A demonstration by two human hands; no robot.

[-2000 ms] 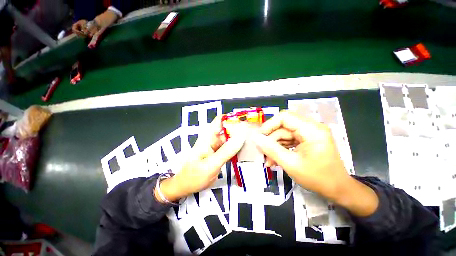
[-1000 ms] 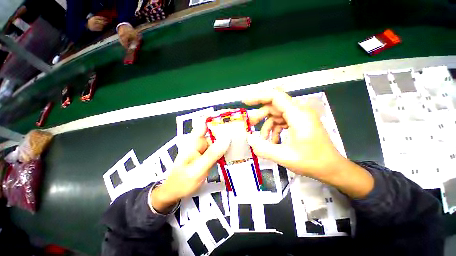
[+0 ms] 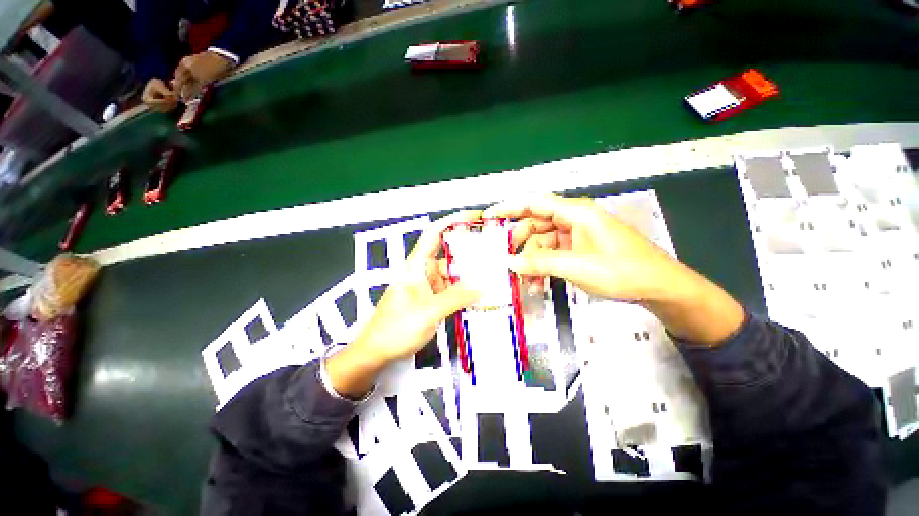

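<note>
A red product body (image 3: pixel 491 302) with a pale middle and dark-edged sides is held between my two hands above the sheets. Its upper part looks white all over, and no yellow-orange shows there. My left hand (image 3: pixel 411 302) grips its left side, with the thumb near the front face. My right hand (image 3: pixel 589 247) holds its upper right side, with the fingers bent around the edge. White empty die-cut frames (image 3: pixel 415 440) overlap below and to the left. A working sheet stack (image 3: pixel 650 373) lies right of the product, with dark windows at its lower end.
A pale rail (image 3: pixel 302 207) separates the worktop from the green belt (image 3: pixel 564 101). Several red units, including one with orange (image 3: pixel 736 96), lie on the belt. A full sheet stack (image 3: pixel 821 272) is at far right, bagged parts (image 3: pixel 42 358) at far left. Another person's hands (image 3: pixel 191 76) are opposite.
The product's upper part showed yellow-orange and now looks white. My right hand has moved closer around its upper edge. Units on the belt have shifted.
</note>
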